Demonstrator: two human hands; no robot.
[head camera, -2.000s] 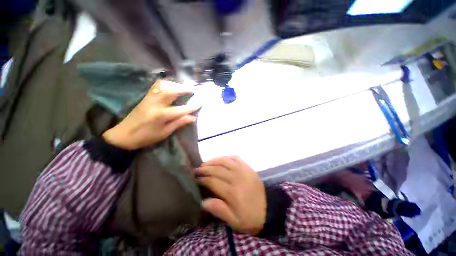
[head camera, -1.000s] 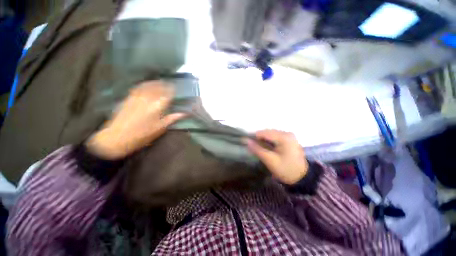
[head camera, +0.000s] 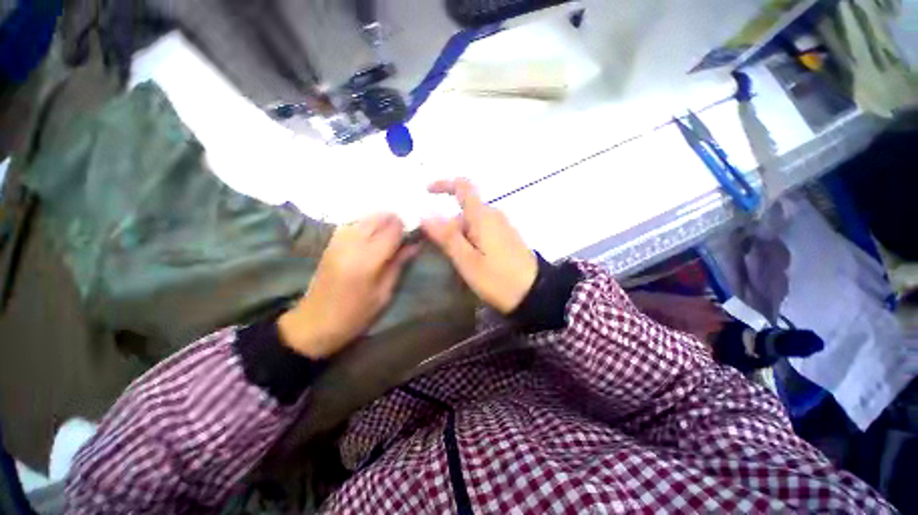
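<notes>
Olive-brown cloth with a mottled green face lies from the left across the table's front edge and over the lap. My left hand grips its upper edge, fingers bent. My right hand is close beside it, thumb and fingers at the cloth's corner; its fingertips are washed out by glare, but it seems to pinch the edge. Both hands are in front of the sewing machine's needle area, with a gap of bright table between. A round blue knob sits beside the needle area.
Blue-handled snips lie at right beside a hanging grey cloth strip. A cream label bundle lies behind on the bed. A measuring tape runs along the front edge. Pale scrap hangs below at right.
The cloth has come away from the needle area and its mottled green face is spread at left. My hands have moved together at its edge. The view has shifted.
</notes>
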